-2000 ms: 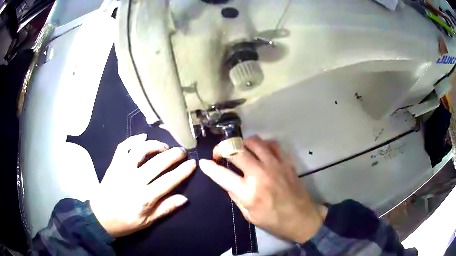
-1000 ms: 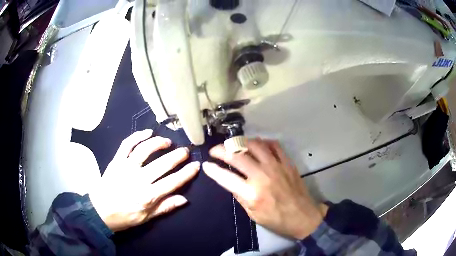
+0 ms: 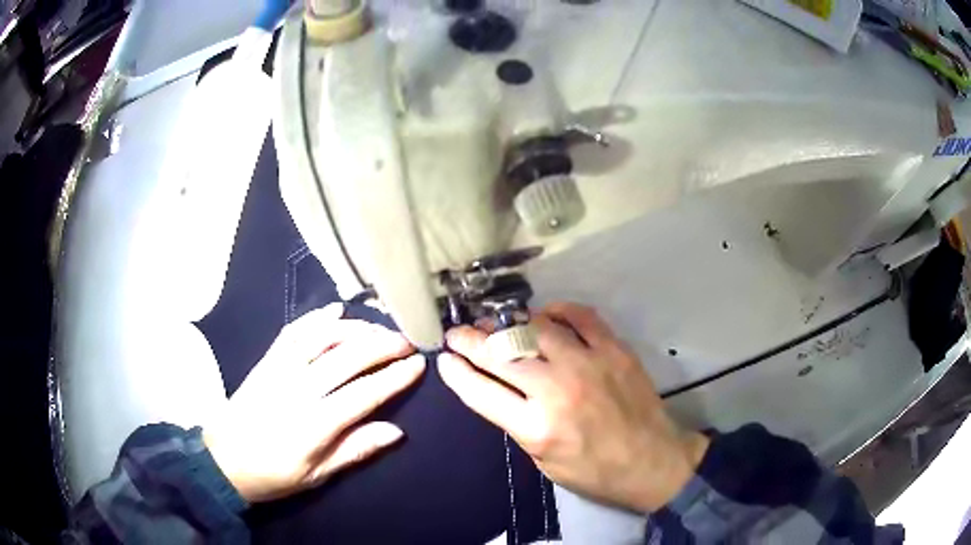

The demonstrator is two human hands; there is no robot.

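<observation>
A navy-black garment panel (image 3: pixel 426 468) lies under both hands at the machine head. Pale stitching (image 3: pixel 295 279) shows on it beyond my left hand, and a double-stitched band (image 3: pixel 530 495) runs along its right side. My left hand (image 3: pixel 314 410) lies flat on the cloth, fingers spread, fingertips close to the needle area. My right hand (image 3: pixel 586 410) rests on the cloth right of it, with index finger and thumb near the needle area. The lower pale knob (image 3: pixel 515 341) partly covers its fingers. The needle and the presser foot cannot be made out behind the head parts.
The cream JUKI machine body (image 3: pixel 681 138) fills the upper right. A pale long guard (image 3: pixel 410 213) hangs left of the metal parts. A ribbed tension knob (image 3: pixel 549 204) sits above. A dark bundle (image 3: pixel 935 303) lies at the far right. A green item (image 3: pixel 937 66) lies at the upper right.
The view has shifted, so the machine head sits lower in the picture. The panel's cutout edge has moved slightly relative to my left hand. The small stitching between my fingertips is now hidden.
</observation>
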